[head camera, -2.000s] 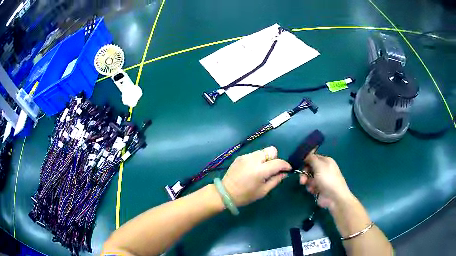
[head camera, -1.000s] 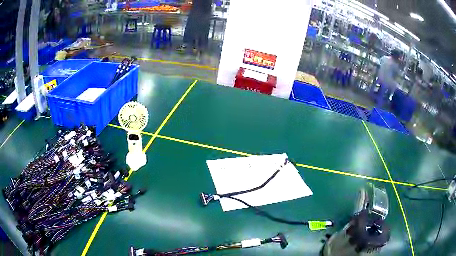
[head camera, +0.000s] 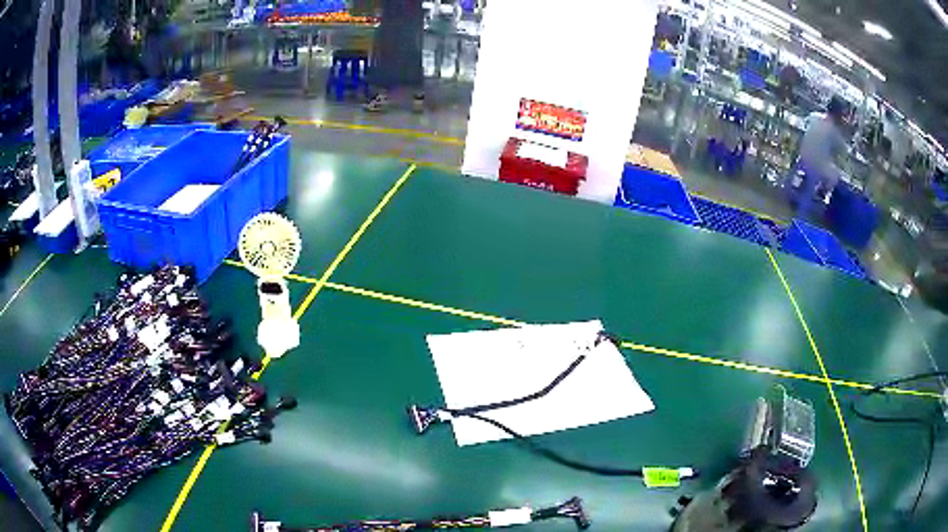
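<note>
No hand is in the picture. A wire harness (head camera: 447, 521) of twisted coloured wires with a white label (head camera: 510, 515) lies along the bottom edge, partly cut off, with a dark connector (head camera: 575, 511) at its right end. Beyond it, a black-covered forked sample harness (head camera: 528, 397) lies partly on a white paper sheet (head camera: 489, 364). Its dark connector (head camera: 421, 418) is at the left, and a yellow-green tag (head camera: 661, 477) is on its lower leg.
A tangled harness pile (head camera: 114, 416) lies at left. Behind it stand a blue bin (head camera: 187, 223) and a cream handheld fan (head camera: 272, 281). A grey, dark-topped machine (head camera: 754, 494) is at lower right. A white pillar (head camera: 561, 62) and a distant person (head camera: 821, 151) are beyond the bench.
The view has tilted up from the work to the room. Both hands and the black tape roll, seen earlier, are out of the picture. The near harness now sits at the bottom edge.
</note>
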